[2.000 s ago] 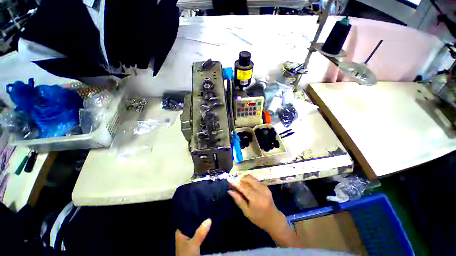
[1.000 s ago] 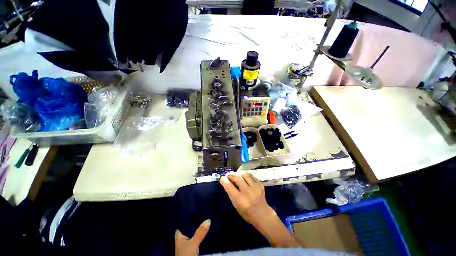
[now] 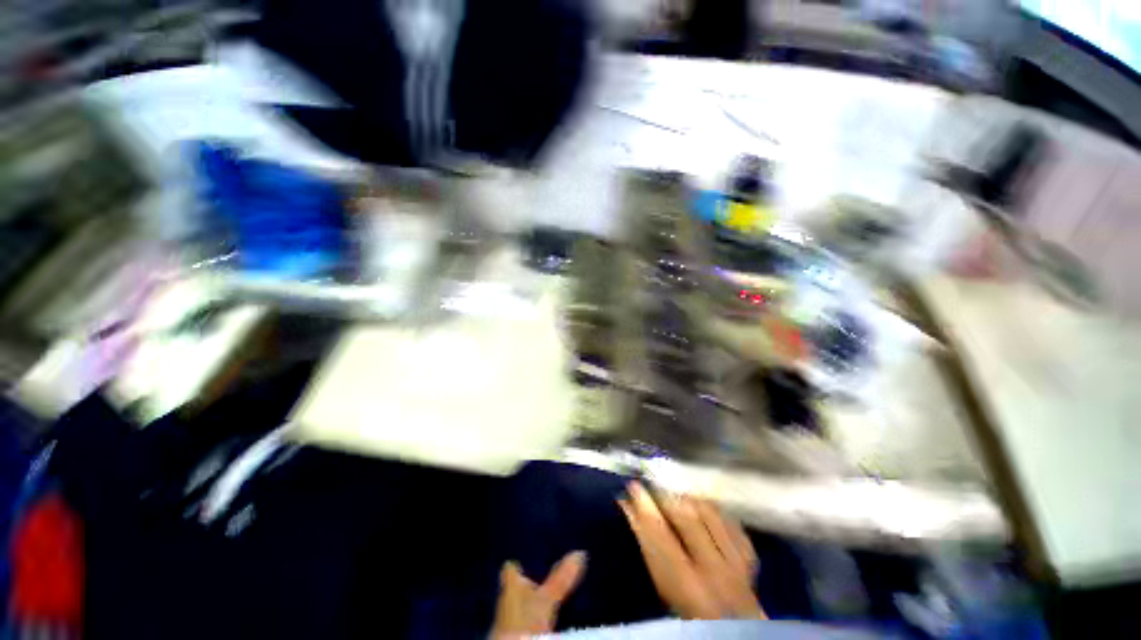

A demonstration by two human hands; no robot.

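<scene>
The picture is strongly blurred. A dark garment [image 3: 551, 506] hangs over the table's front edge and the lap, its upper edge at the near end of the grey-brown button-sewing machine [image 3: 657, 325]. My right hand [image 3: 698, 556] holds the garment's upper edge with its fingertips, just below and right of the machine's near end. My left hand [image 3: 538, 600] is at the bottom edge, partly cut off, against the garment with thumb and a finger apart; its grip on the cloth is unclear. The presser foot and any button under it cannot be made out.
Dark buttons [image 3: 788, 398] lie as a blurred patch right of the machine. Behind them is a black bottle with a yellow label [image 3: 748, 215]. A blue plastic bag [image 3: 275, 219] is at left, a red item [image 3: 48, 563] at lower left. Dark pieces [image 3: 332, 75] lie behind.
The view has swung left, so the machine, table and hands appear farther right and everything is blurred. A red item now shows at lower left. The hands stay near the garment and machine front.
</scene>
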